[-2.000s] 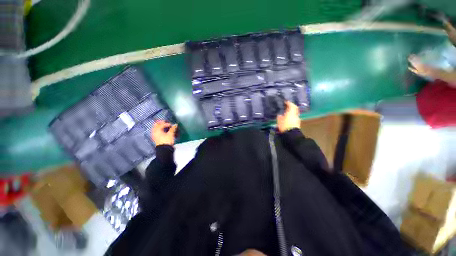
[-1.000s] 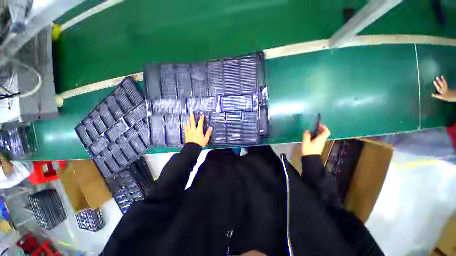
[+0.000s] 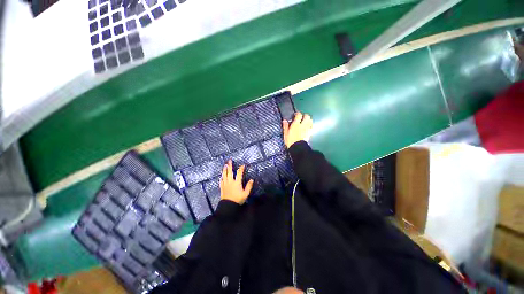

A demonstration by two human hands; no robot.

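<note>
A glossy black blister tray (image 3: 212,140) lies tilted on the green bench in front of me. A smooth black phone-shaped unit (image 3: 285,105) lies at its top right pocket. My right hand (image 3: 297,130) has thumb and fingers at the unit's near end. My left hand (image 3: 234,185) rests with spread fingers on the tray's lower middle and holds nothing. My sleeves and body hide part of the near edge. A second black tray (image 3: 129,215) lies turned at the left, overhanging the bench's near edge.
A black unit (image 3: 345,47) lies on the conveyor (image 3: 230,74) beyond the pale rail, beside a metal upright (image 3: 402,31). A white surface with small dark squares (image 3: 118,51) is at upper left. Open cartons (image 3: 412,186) stand below the bench. A red garment (image 3: 505,120) shows at right.
My right hand has moved with the black unit from the bare bench right of the tray to the tray's top right pocket. My left hand stays on the tray. The view has shifted and turned.
</note>
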